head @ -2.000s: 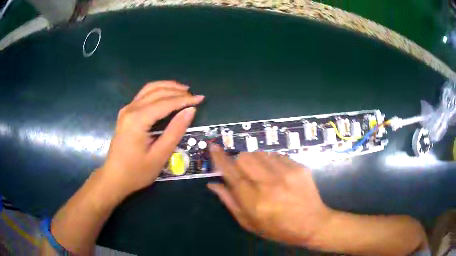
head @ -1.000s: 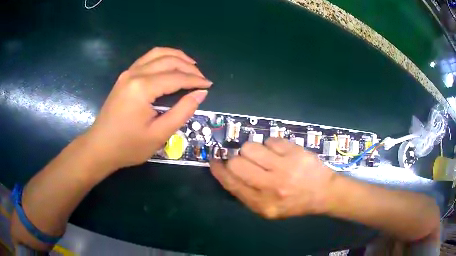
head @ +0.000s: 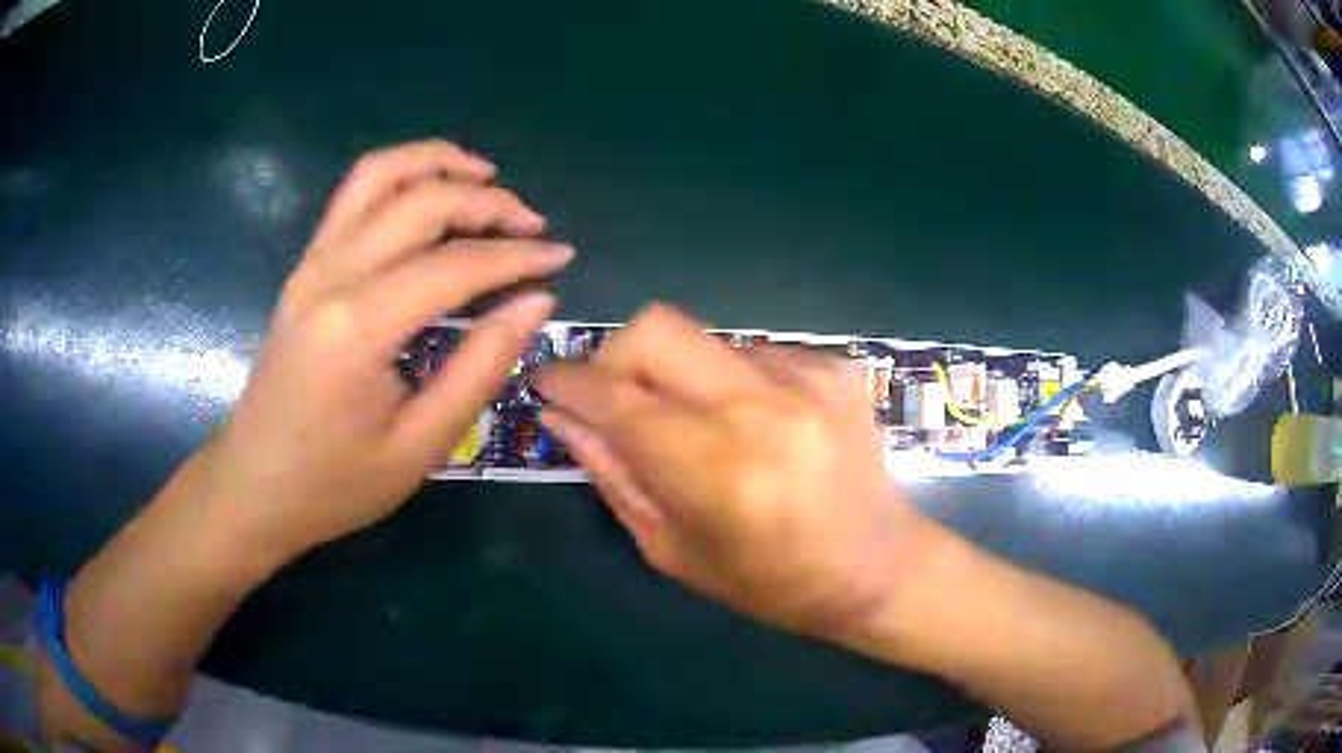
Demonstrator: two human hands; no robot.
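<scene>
The power strip housing point(head: 707, 341) lies open side up across the bench, its white edges showing. White and copper-coloured pieces point(head: 924, 397) sit on the black circuit board at its right part. Blue and yellow lead wires point(head: 1016, 428) curve at the right end. My left hand point(head: 390, 316) is over the left end, fingers bent and apart, partly covering the yellow-topped part point(head: 468, 441). My right hand point(head: 721, 456) is over the board's left half, its fingertips on or just above the small parts. Whether the fingertips hold anything is hidden.
The green bench point(head: 486, 603) lies under the strip. A bagged white cord point(head: 1258, 346) and round plug point(head: 1180, 412) lie at the right. A yellowish bottle point(head: 1305, 449) is at the right edge. A thin white loop point(head: 228, 30) is top left. A speckled rail point(head: 1089, 115) curves behind.
My right hand has moved left and up along the board, toward my left hand. My left hand has shifted slightly left. The strip appears a little further left in the view.
</scene>
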